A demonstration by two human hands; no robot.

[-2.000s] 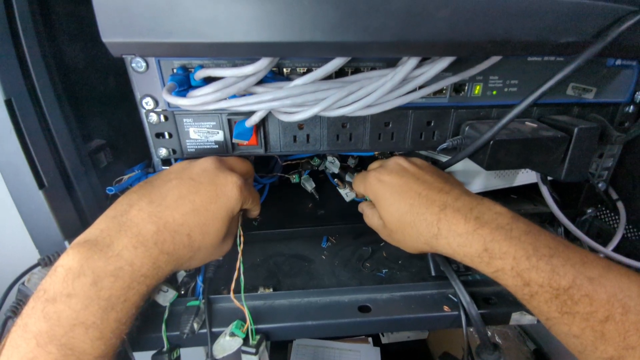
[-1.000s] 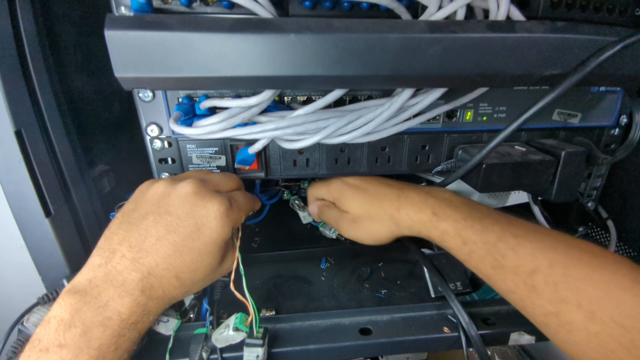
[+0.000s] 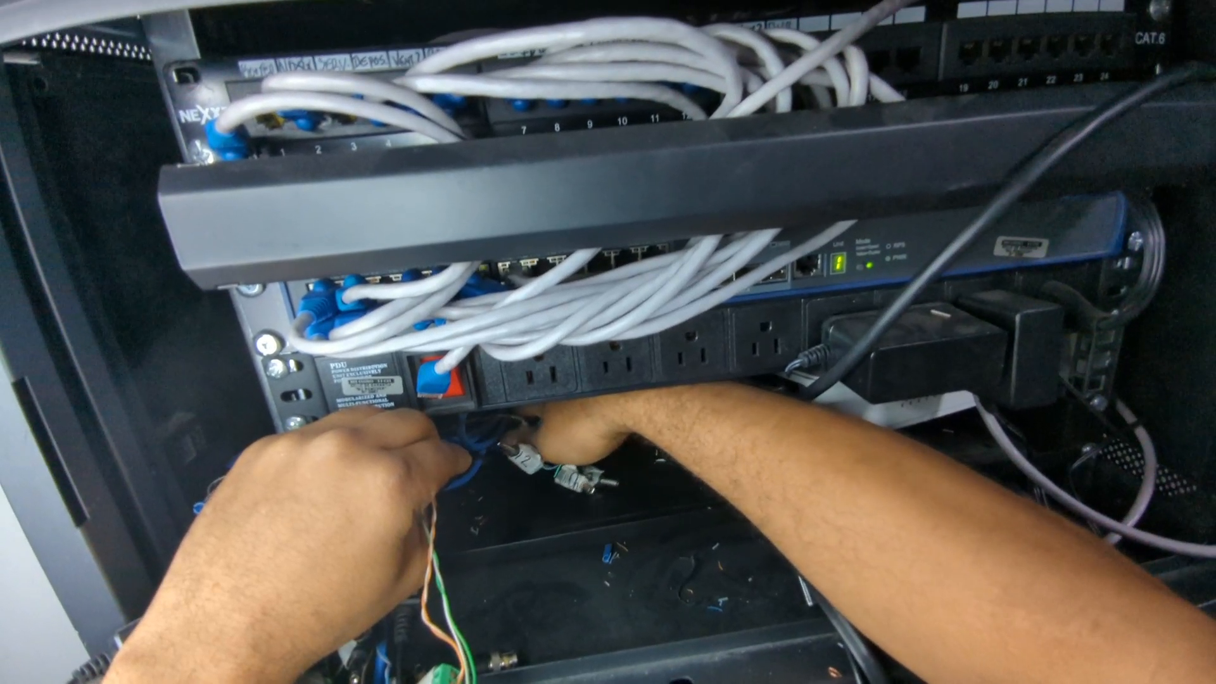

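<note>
My left hand (image 3: 342, 494) is curled below the left end of the power distribution unit (image 3: 665, 356). Orange and green twisted wires (image 3: 437, 589) hang from beneath it to a green connector (image 3: 442, 674) at the bottom edge; its fingertips are hidden, so its hold cannot be told. Under the same unit my right hand (image 3: 579, 432) reaches in from the right, its fingers out of sight behind blue cables (image 3: 470, 451). White-tagged connectors (image 3: 575, 477) hang beside its wrist. Above, white network cables (image 3: 608, 309) with blue boots droop from the network switch (image 3: 950, 256).
A black cable-management cover (image 3: 608, 180) spans the rack below a patch panel (image 3: 1026, 52). Black power adapters (image 3: 912, 351) are plugged in at right, and a thick black cable (image 3: 988, 218) crosses diagonally. Wire scraps (image 3: 608, 553) lie on the black shelf (image 3: 589, 579).
My right hand has moved left and deeper under the power unit, so its fingers no longer show. My left hand stays below the unit's left end. The view has tilted up.
</note>
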